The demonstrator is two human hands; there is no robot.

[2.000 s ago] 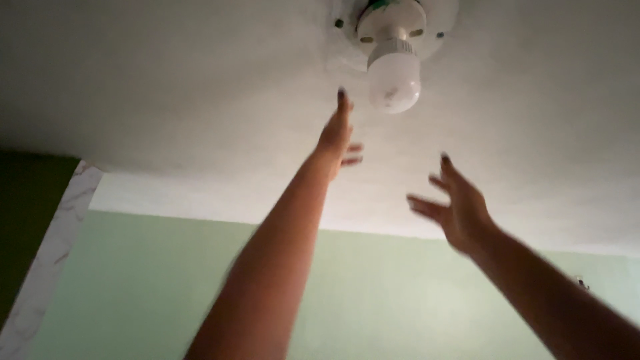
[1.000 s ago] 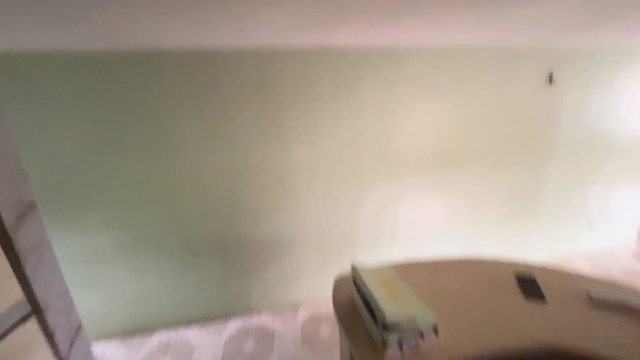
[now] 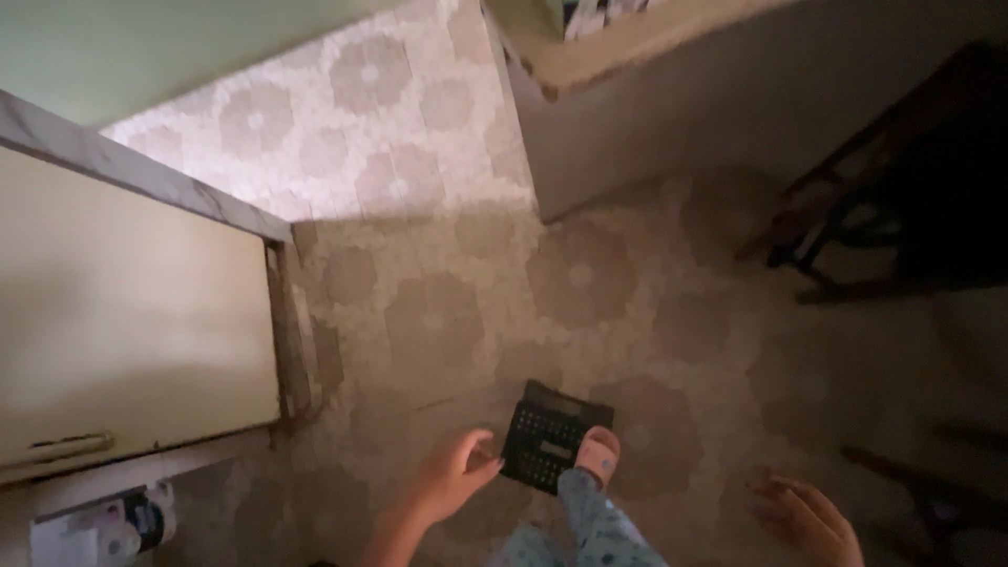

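Observation:
My left hand (image 3: pixel 461 476) hangs in the air left of a black perforated plastic step stool (image 3: pixel 543 441), its fingers curled apart and holding nothing. Out to the right, my right hand (image 3: pixel 803 516) is held over the dim floor, empty, with its fingers loosely spread and a little blurred. One foot in a pink sandal (image 3: pixel 598 455) rests on the right part of the stool top. Patterned light-blue trousers (image 3: pixel 602 528) cover the leg. The other foot is hidden.
A cream cabinet door (image 3: pixel 134 315) with a handle stands at the left beside a marbled edge (image 3: pixel 150 169). A wood-edged counter (image 3: pixel 614 59) is at the top. Dark chairs (image 3: pixel 850 228) stand right. Patterned tiles (image 3: pixel 433 315) cover the floor. Containers (image 3: pixel 130 524) sit lower left.
The view has swung from the ceiling down to the floor. Both hands, raised near a ceiling light bulb two seconds ago, are now low at either side of the stool.

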